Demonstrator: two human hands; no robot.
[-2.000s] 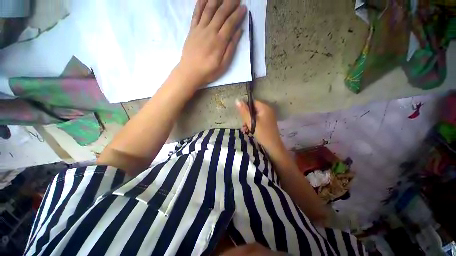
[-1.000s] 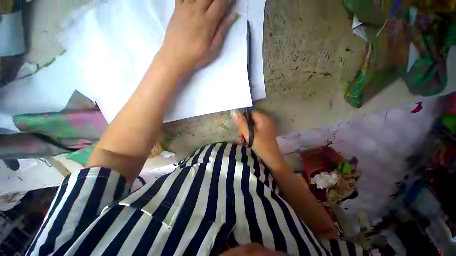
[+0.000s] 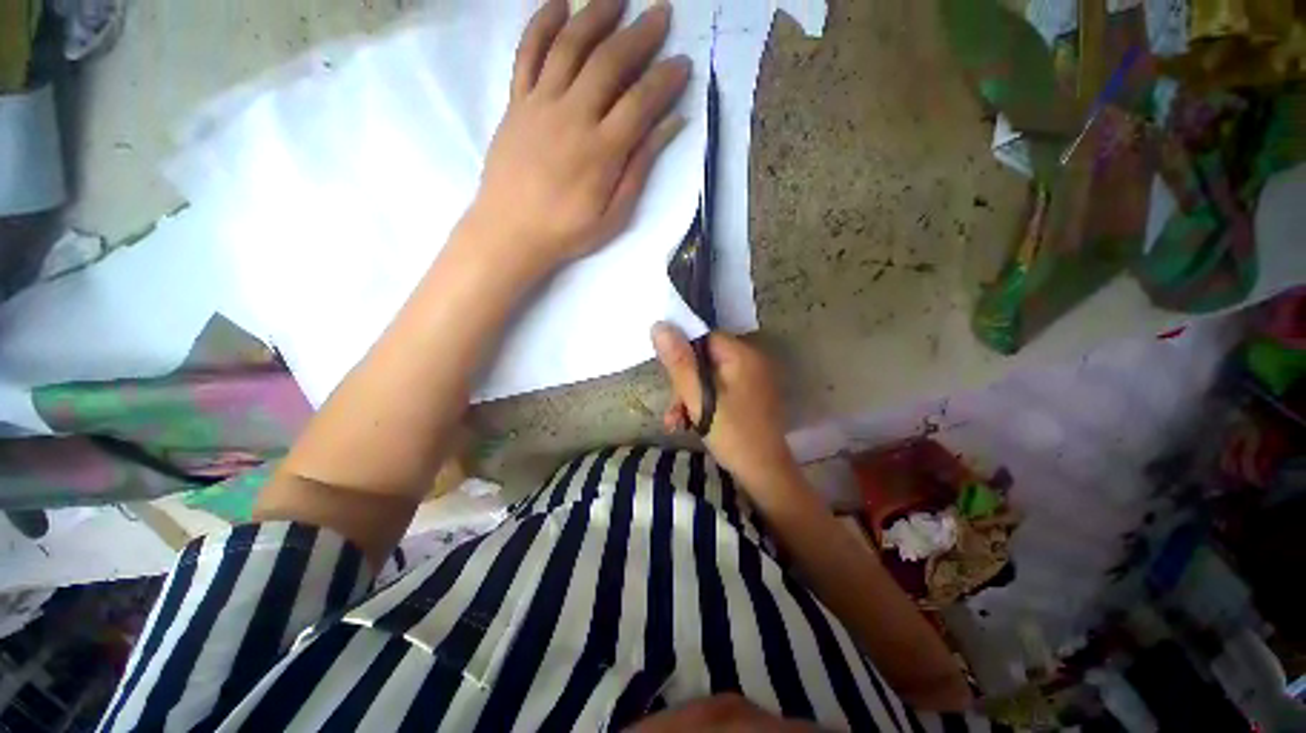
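Observation:
A large white sheet (image 3: 358, 201) lies on the worktable. My left hand (image 3: 580, 143) lies flat on it, fingers slightly spread and pointing away from me. My right hand (image 3: 728, 394) holds the black handles of the tailor's shears (image 3: 710, 215) at the sheet's near edge. The dark blades run away from me along the sheet's right part, with a narrow white band (image 3: 733, 215) to their right. The sheet's near corner is lifted beside the blades, and a dark gap shows there. Part of the handles is hidden by my right hand.
The grey-beige worktable (image 3: 874, 186) carries green and pink patterned scraps at the left (image 3: 172, 415) and right (image 3: 1060, 201). A blue-violet pen (image 3: 1110, 93) lies on the right scraps, near gold fabric (image 3: 1232, 57). Below the table edge, a red container (image 3: 917, 480) holds scraps on the pale floor.
The sheet and table sit lower in the view. My left hand has shifted on the sheet with its fingers more spread. The cut edge beside the blades now lifts and curls.

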